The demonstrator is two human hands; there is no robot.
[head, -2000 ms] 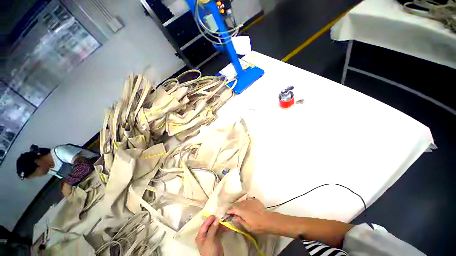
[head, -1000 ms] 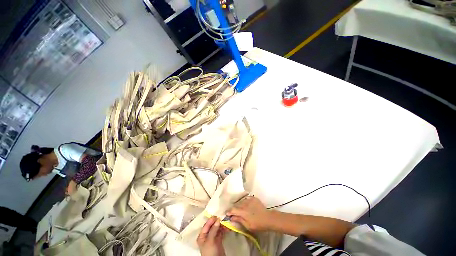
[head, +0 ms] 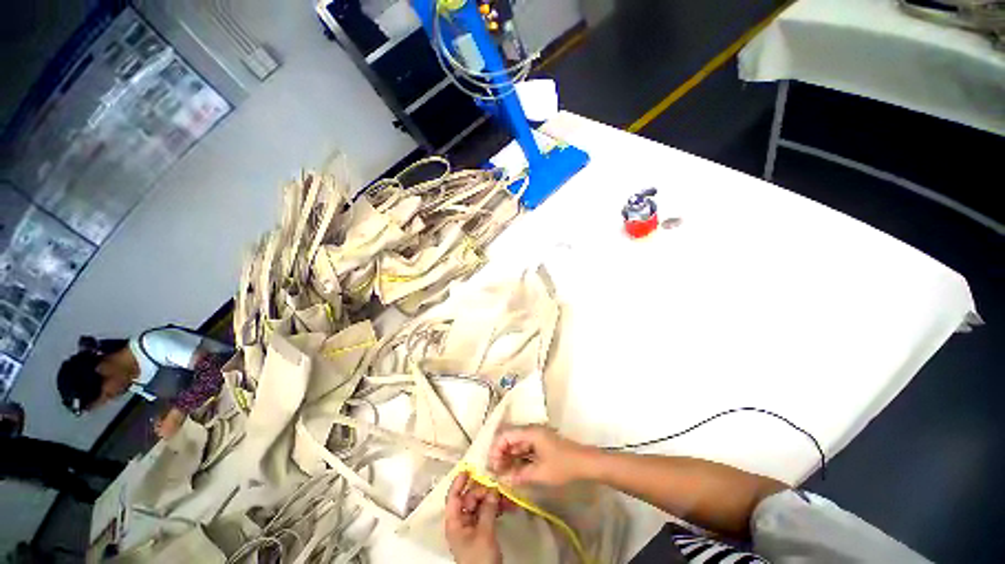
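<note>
A beige tote bag [head: 435,509] lies at the table's near edge, with a bright yellow strip [head: 540,511] along its edge. My left hand [head: 474,524] pinches the bag's edge at the strip. My right hand [head: 538,456] is just above and right of it, fingers curled, thumb and fingertips close together over the strip. Whether it holds anything is too blurred to tell. A thin black cord [head: 716,419] curves over the white table to my right wrist; no snips can be made out.
A pile of beige bags [head: 380,237] covers the table's left and centre. A blue stand machine [head: 551,174] stands at the back, a red container [head: 640,220] with a small flat piece [head: 672,224] right of it. A person [head: 165,369] in a dark cap works at the left.
My right hand has lifted slightly off the strip, its fingers less tightly closed on it. My left hand has shifted slightly right, still at the bag's edge. The view has tilted a little.
</note>
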